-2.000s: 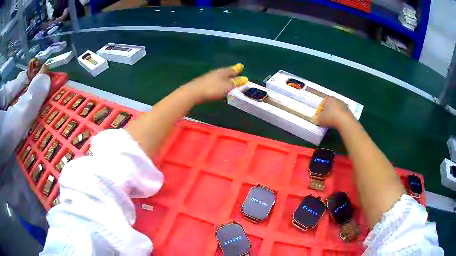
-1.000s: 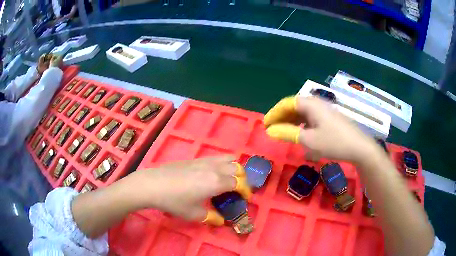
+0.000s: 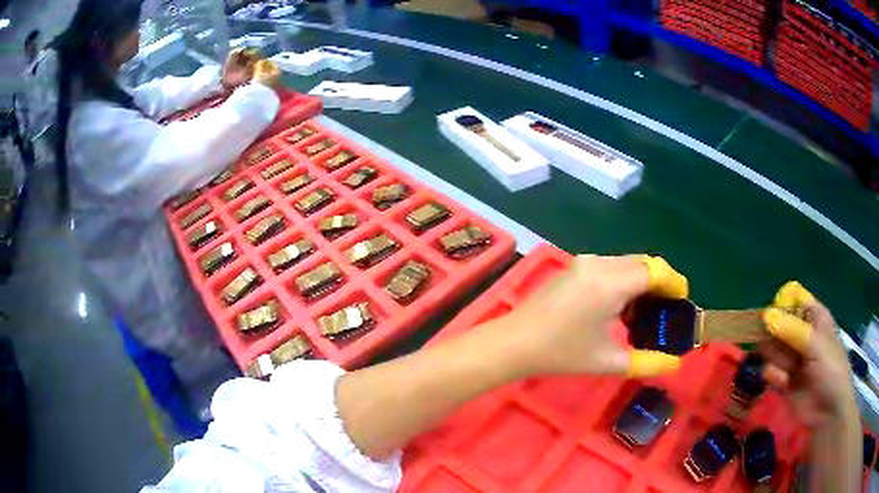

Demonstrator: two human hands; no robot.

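A smartwatch (image 3: pixel 665 325) with a lit dark face is held above the red watch tray (image 3: pixel 516 428). My left hand (image 3: pixel 588 313), with yellow finger cots, grips the watch head between thumb and fingers. My right hand (image 3: pixel 810 351), also with yellow finger cots, holds the far end of the gold-bronze watch band (image 3: pixel 732 325), stretched out straight to the right. Several other watches lie in the tray below, one of them greyish (image 3: pixel 643 416). The lower part of my right hand is blurred.
The neighbouring red tray (image 3: pixel 361 342) holds folded gold-brown bands. A co-worker (image 3: pixel 145 144) in a white smock stands at the left. White boxes with watches (image 3: pixel 493 149) lie on the green conveyor belt (image 3: pixel 665 120). Blue racks (image 3: pixel 728 53) hold stacked red trays behind.
My left hand has lifted a watch out of the tray. My right hand has taken hold of its band, now stretched out. The view has turned left, showing more of the co-worker and neighbouring tray.
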